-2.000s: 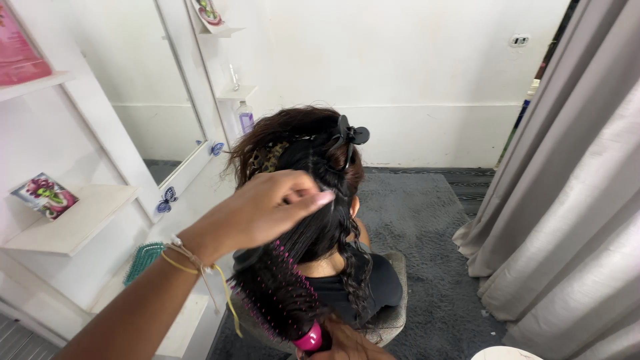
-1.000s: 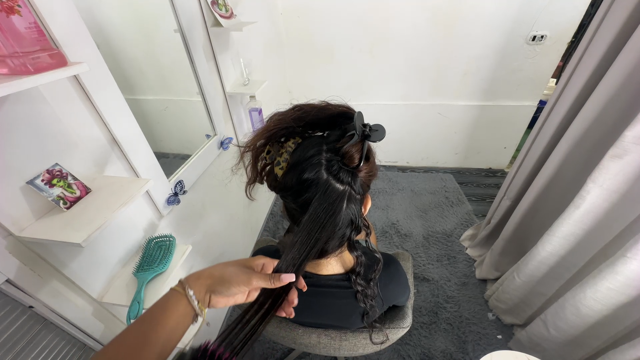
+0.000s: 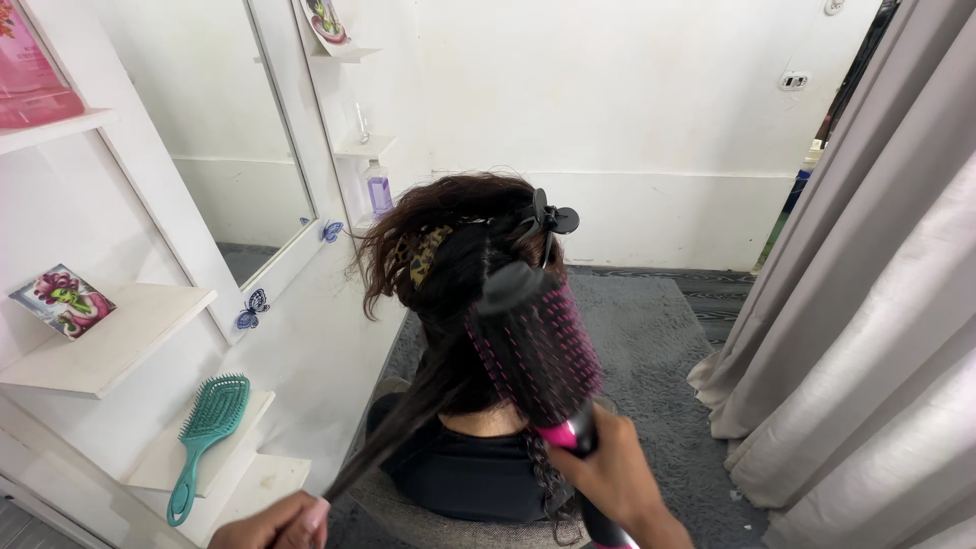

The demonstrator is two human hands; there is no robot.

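A seated person with dark hair [image 3: 442,313] has their back to me. My left hand [image 3: 274,523], at the lower left, pinches the end of a straight lock [image 3: 396,431] pulled taut away from the head. In my right hand [image 3: 614,473] is the handle of a black and pink hot-air brush [image 3: 537,351], its bristled barrel up against the back of the head. A black hair clip [image 3: 553,217] holds hair near the crown, and a leopard-pattern claw clip [image 3: 427,255] sits on the left side. Wavy hair hangs below the brush.
Left, white shelves hold a teal vent brush [image 3: 210,419], a picture card [image 3: 65,301] and a pink bottle [image 3: 30,76]. Beyond the mirror [image 3: 221,130] stands a purple bottle [image 3: 377,191]. A grey curtain [image 3: 862,305] hangs right; the person's chair [image 3: 381,507] stands on a grey rug [image 3: 648,335].
The hot-air brush, low at the frame's bottom edge one second ago, is up at the back of the head. My left hand has moved down and left along the lock, to its end.
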